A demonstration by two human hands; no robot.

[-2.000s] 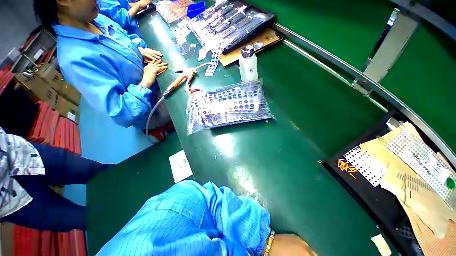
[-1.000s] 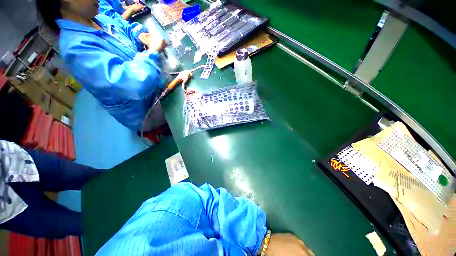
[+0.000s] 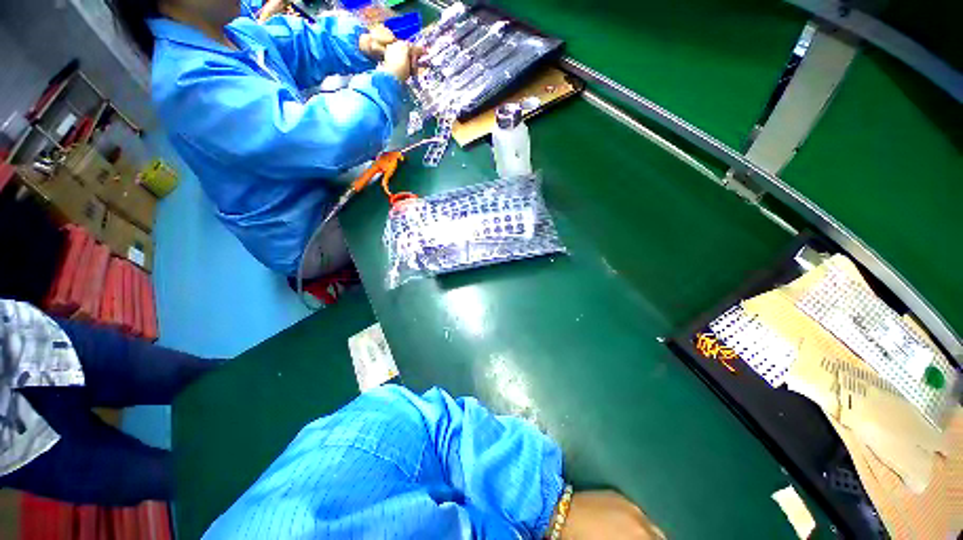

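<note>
My left hand (image 3: 607, 517) shows only as its back and wrist at the bottom edge, with a bracelet below a blue sleeve. Its fingers are cut off by the edge, so what it holds cannot be told. My right hand is not in view. A clear plastic parts bag (image 3: 475, 224) with rows of small dark pieces lies flat on the glossy green bench (image 3: 591, 369). A whitish bottle (image 3: 512, 146) with a dark cap stands just behind it. An orange-handled tool with a cable (image 3: 380, 171) lies to the bag's left.
A black tray (image 3: 739, 406) with papers and label sheets (image 3: 845, 369) is at right. A neighbour in a blue smock (image 3: 269, 137) works beside a black tray of device units (image 3: 517, 63). A green side stand (image 3: 275, 390) adjoins the bench. Another person's legs (image 3: 127, 369) are at left.
The neighbour has leaned forward, and their hands have moved across to the tray of device units. My left arm has barely moved. The bag and bottle stay put on the bench.
</note>
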